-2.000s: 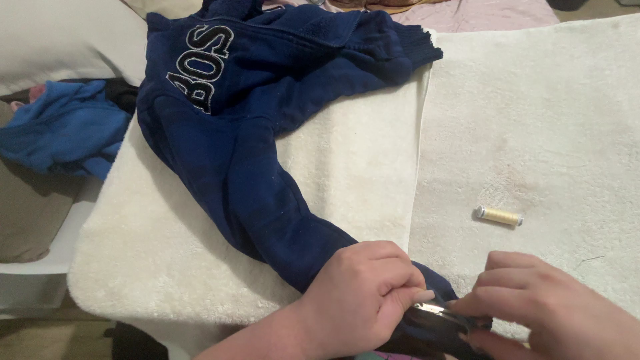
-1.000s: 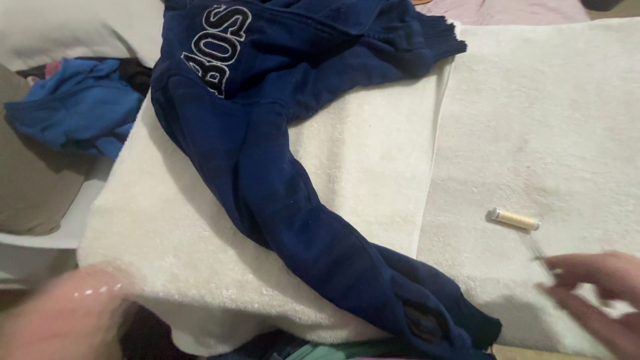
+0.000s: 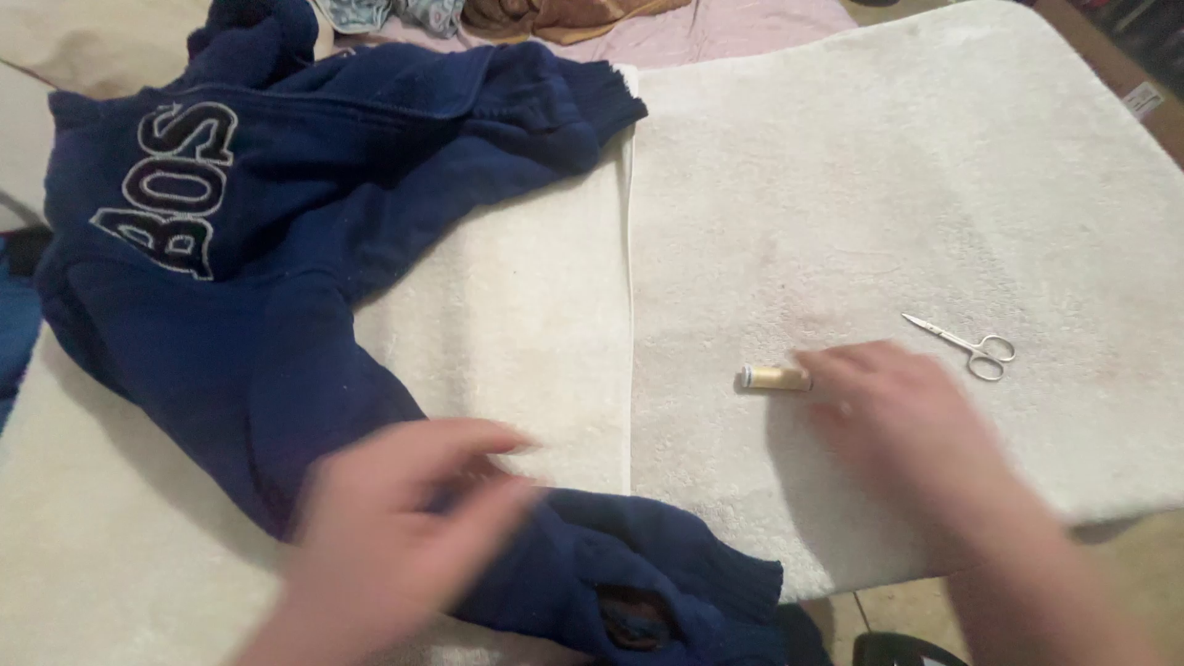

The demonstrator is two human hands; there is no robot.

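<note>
A navy blue hooded sweatshirt (image 3: 296, 370) with outlined letters on its chest lies over a white fleecy cover. Its near sleeve stretches toward me, and a hole (image 3: 635, 618) shows in the fabric near the ribbed cuff. My left hand (image 3: 416, 499), blurred, is over that sleeve with thumb and fingers apart and nothing visible between them. My right hand (image 3: 888, 416), also blurred, is at the right end of a spool of pale yellow thread (image 3: 772, 377); whether it grips the spool cannot be told. Small metal scissors (image 3: 967, 347) lie to the right of the spool.
The white fleecy cover (image 3: 925, 185) has a seam or edge running down its middle. Behind it are a pink cloth (image 3: 740, 32) and a brown fabric (image 3: 573, 18). Blue fabric (image 3: 17, 324) shows at the left edge, and floor tiles (image 3: 888, 601) at the lower right.
The left hand has come from the lower left to over the sleeve. The right hand has reached the spool. Scissors are now in view on the cover. The view has shifted right.
</note>
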